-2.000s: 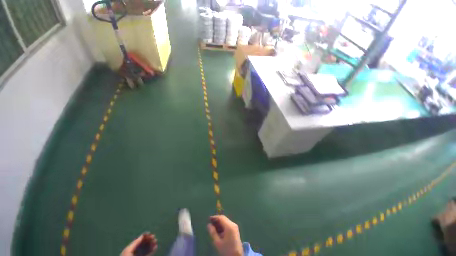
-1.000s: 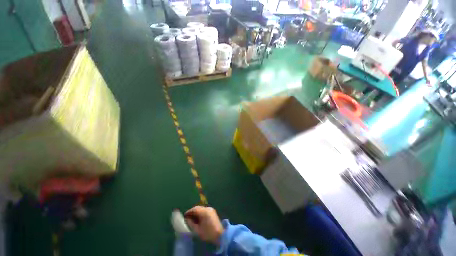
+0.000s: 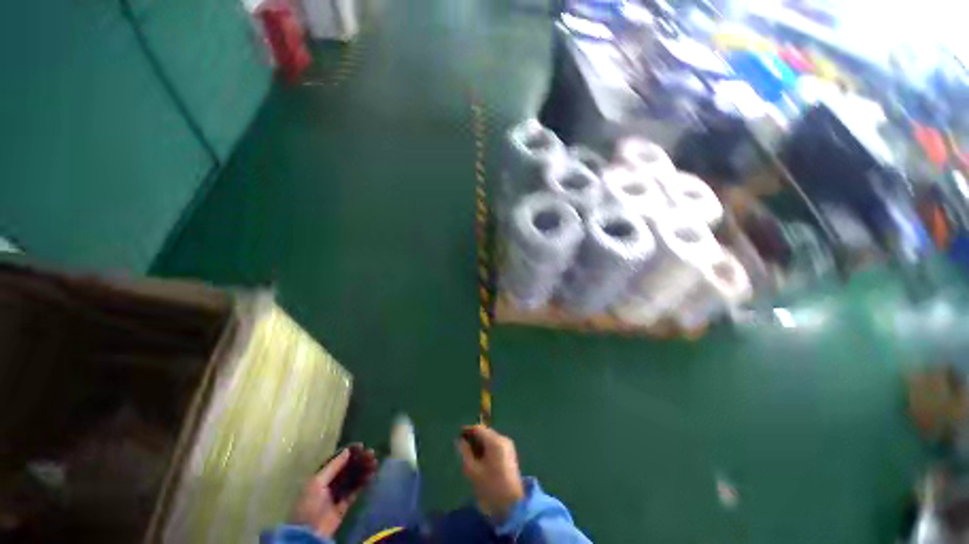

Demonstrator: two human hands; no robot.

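My left hand (image 3: 332,491) is low in the frame, left of centre, beside the yellow-sided box. Its fingers are curled around a dark reddish-brown patch, which may be a small thing or shaded fingers; the blur hides which. My right hand (image 3: 492,470) is low near the centre, with its fingers curled in. A small dark spot shows at its fingertips, too blurred to name. The hands are apart. Both sleeves are light blue.
A large open box (image 3: 278,409) with a yellow side stands close on the left. White rolls (image 3: 616,239) stand on a pallet (image 3: 595,321) right of the striped floor tape (image 3: 485,319). My shoe (image 3: 403,438) is between my hands. Blurred workbenches are at upper right.
The view has moved forward along the aisle. The rolls look nearer, and the white table and cardboard box have left view. My left hand, unseen one second ago, is back in view.
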